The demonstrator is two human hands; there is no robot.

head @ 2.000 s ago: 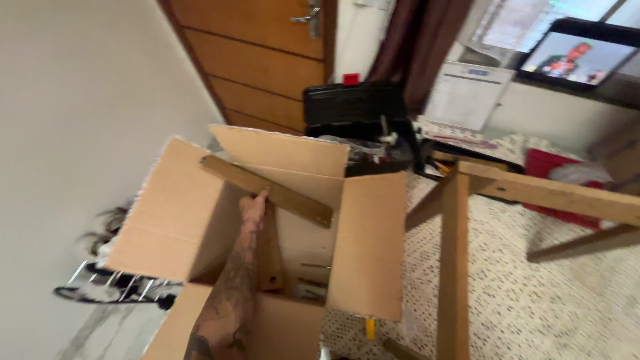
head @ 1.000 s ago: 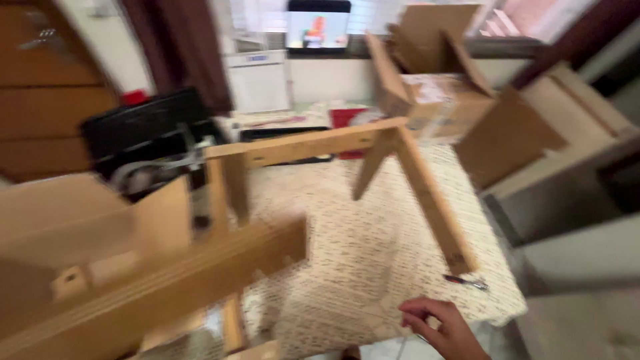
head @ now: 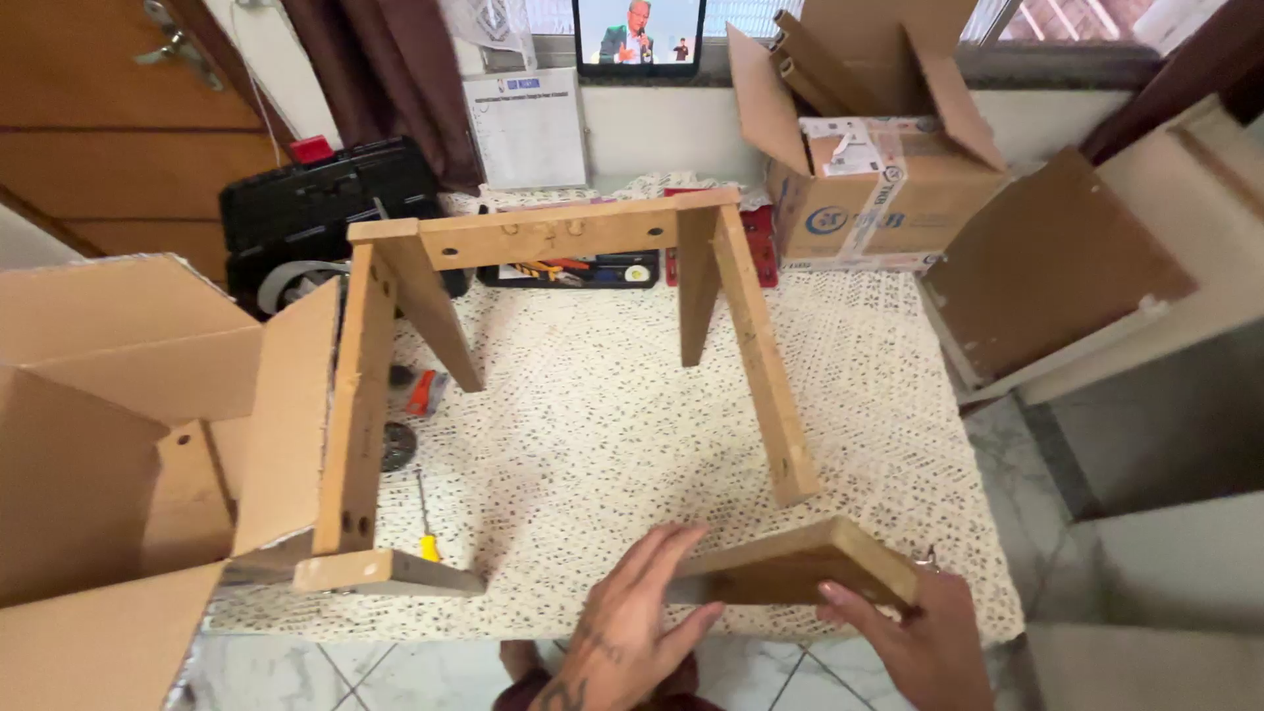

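Note:
My right hand (head: 918,632) grips the right end of a wooden board (head: 780,568) at the table's front edge. My left hand (head: 642,612) lies against the board's other end, fingers spread; whether it grips is unclear. Behind stands a partly joined wooden frame (head: 553,235), with rails at left, back and right and several legs. Its right rail (head: 760,365) ends just behind the board. A short leg (head: 390,573) lies at the near end of the left rail (head: 357,415). Inside the frame, a yellow-handled screwdriver (head: 427,523) rests on the patterned cloth (head: 583,425).
An open cardboard box (head: 286,425) with a wooden piece (head: 188,484) inside stands at left. Behind are a black toolbox (head: 326,197), a tool tray (head: 568,272) and a second cardboard box (head: 879,197). A brown panel (head: 1062,267) leans at right. A tablet (head: 639,39) stands by the window.
The left hand was in the cardboard box on a wooden board two seconds ago. A board is now between both hands at the table's front edge. The view has swung right.

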